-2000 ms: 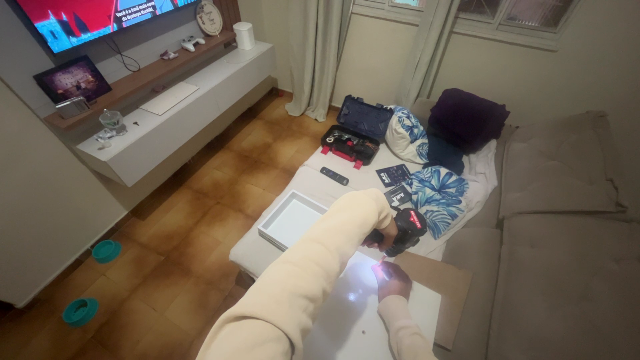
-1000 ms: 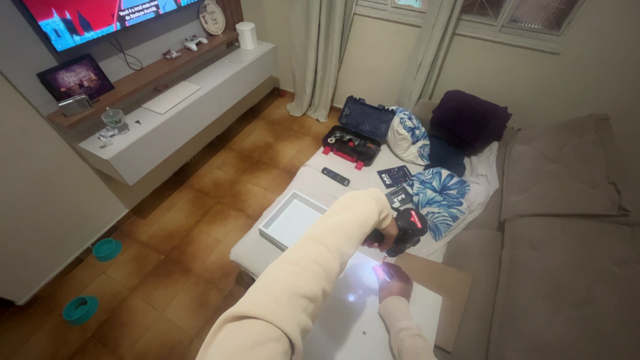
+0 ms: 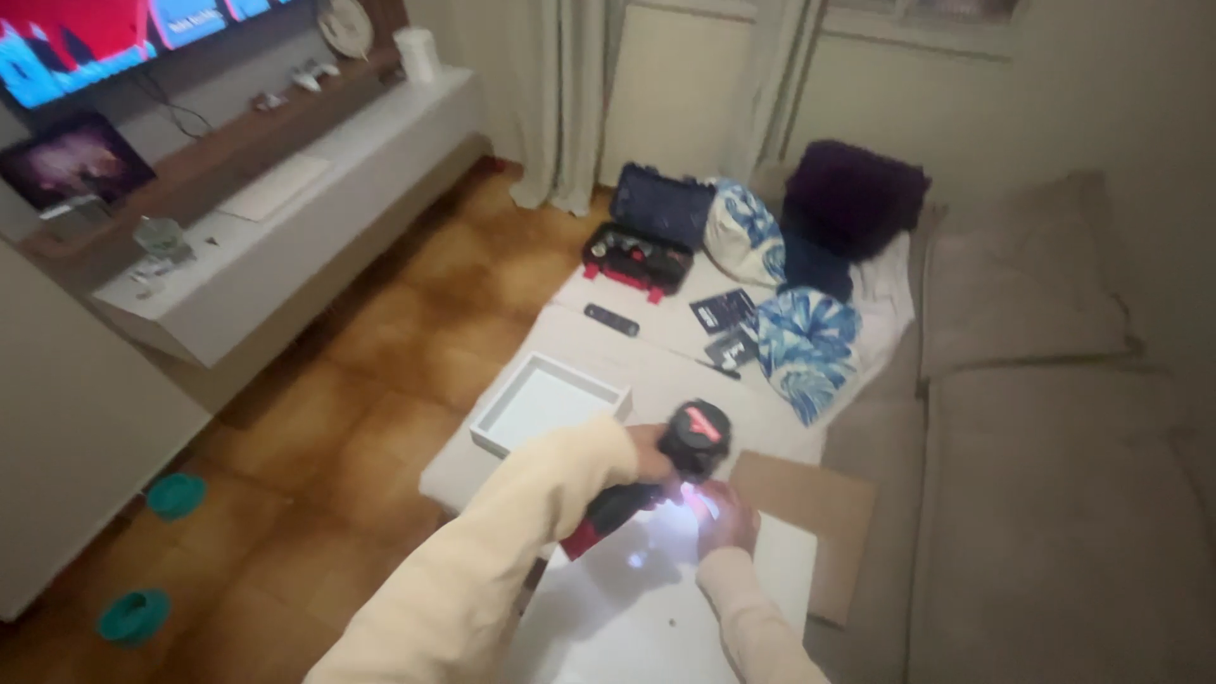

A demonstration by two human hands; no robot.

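Note:
My left hand (image 3: 651,454) grips a black and red cordless drill (image 3: 698,439), whose red and black base shows below the wrist. The drill's light falls on a white board (image 3: 617,617) under both hands. Just below the drill's head, my right hand (image 3: 727,521) is at the board's far edge, with its fingers close to the drill's front end. Glare hides the fingertips, so I cannot tell whether they hold anything. A brown flat panel (image 3: 822,532) lies partly under the board's right side. Beyond my left sleeve sits a shallow white tray or drawer (image 3: 484,427).
An open toolbox (image 3: 636,271), a remote control (image 3: 611,320), dark leaflets (image 3: 724,312) and blue leaf-patterned fabric (image 3: 807,347) lie on the light-covered surface. A beige sofa (image 3: 1054,475) flanks it on the right. Two teal round objects (image 3: 176,495) rest on the tiled floor, left.
The drill has moved left relative to my right hand, and its red and black base has come into sight below my left wrist. The view has shifted somewhat.

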